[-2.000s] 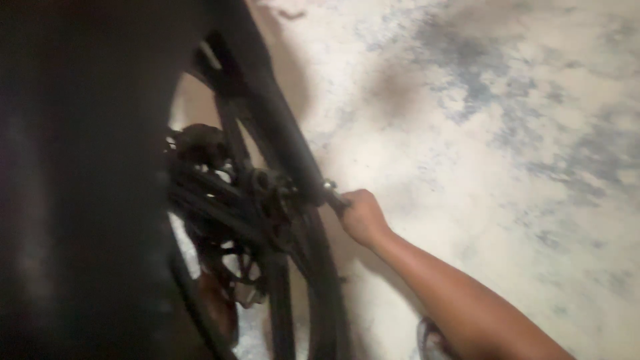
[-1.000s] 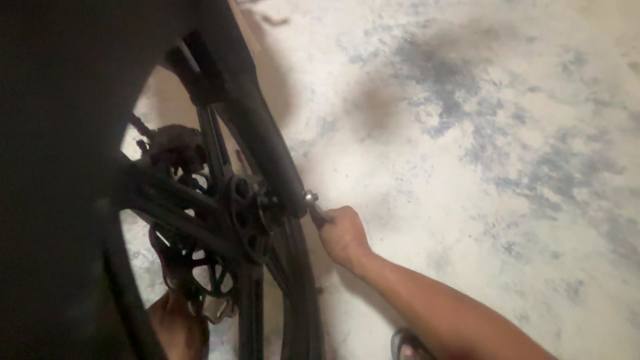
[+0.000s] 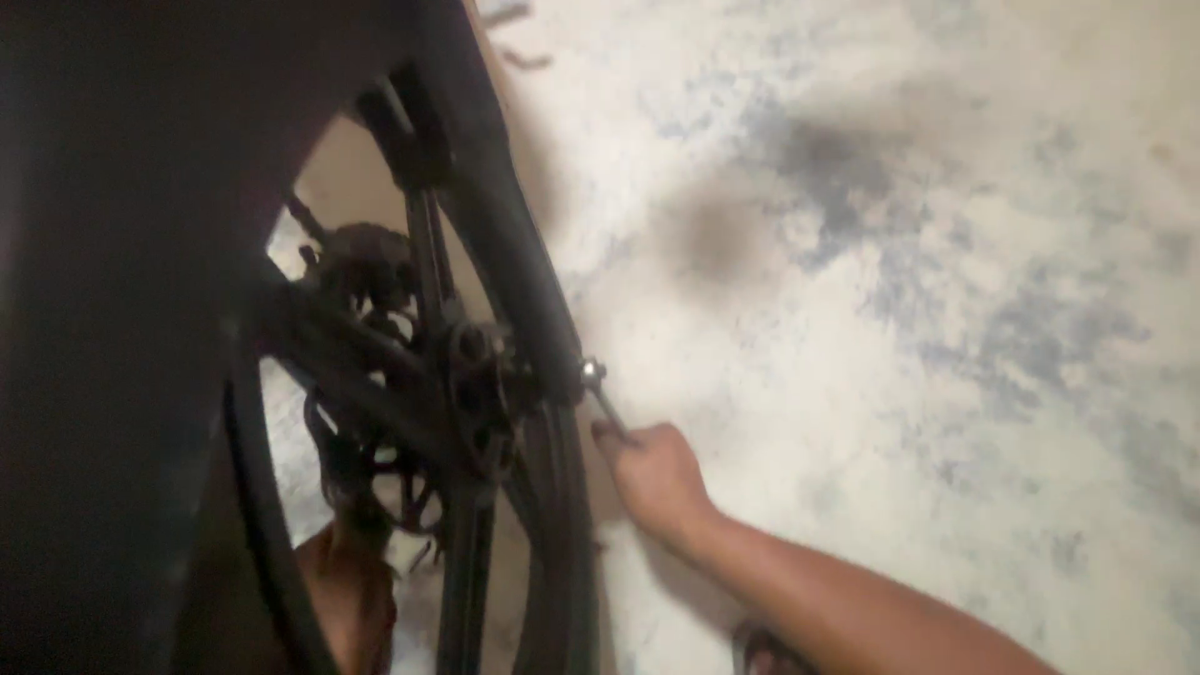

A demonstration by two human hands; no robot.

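Note:
My right hand (image 3: 661,483) is closed on the handle of a metal wrench (image 3: 614,412), whose upper end meets a shiny nut or bolt head (image 3: 592,371) on the outer side of a dark frame arm (image 3: 525,253). Inside that arm is the hub (image 3: 478,375) of a dark wheel with broad cast spokes (image 3: 464,562), which looks like a motorcycle wheel. Bare skin (image 3: 352,595) shows behind the wheel at lower left. It may be my left hand, but dark parts cover its upper end, so its grip cannot be told.
A perforated disc (image 3: 408,492) and a dark caliper-like part (image 3: 366,258) lie beyond the spokes. A large dark, blurred body fills the left side. Pale floor (image 3: 891,422) with grey-blue patches spreads at right. Part of a foot (image 3: 769,652) shows at the bottom edge.
My right hand has moved a little lower relative to the nut, and more of the wrench's shaft shows between them than one second ago.

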